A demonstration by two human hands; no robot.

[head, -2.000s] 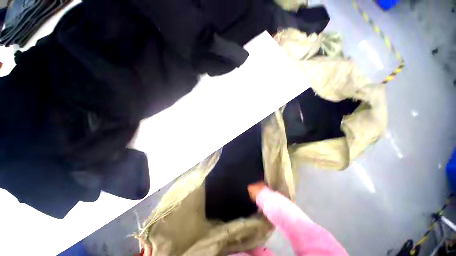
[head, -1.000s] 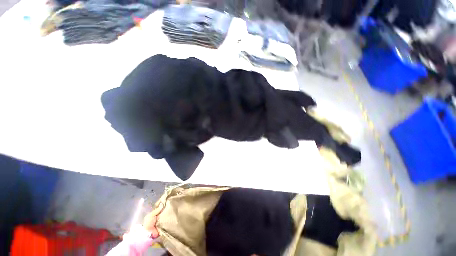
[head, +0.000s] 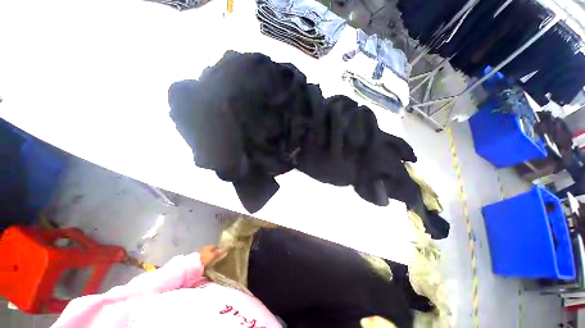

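Observation:
A woven sack (head: 238, 264) with a frayed beige rim stands against the table's near edge. Black garments (head: 321, 275) bulge from its mouth and spread right, over part of the second sack (head: 431, 266). My left hand (head: 210, 256), in a pink sleeve, is closed on the sack's left rim. My right hand (head: 377, 321) shows only as a small patch on the black cloth at the bottom edge; its fingers and grip are hidden. A heap of black garments (head: 269, 122) lies on the white table, one end hanging over the right edge.
The white table (head: 83, 83) fills the upper left. Folded jeans (head: 298, 27) and more folded denim (head: 378, 70) lie at its far side. A red-orange stool (head: 48, 269) stands lower left. Blue bins (head: 529, 237), floor tape and a metal rack (head: 442, 90) are at the right.
The view has turned and tilted. The black cloth at the near sack now bulges higher and spreads right, covering the divide between the sacks. My left hand stays at the rim; my right hand shows slightly more.

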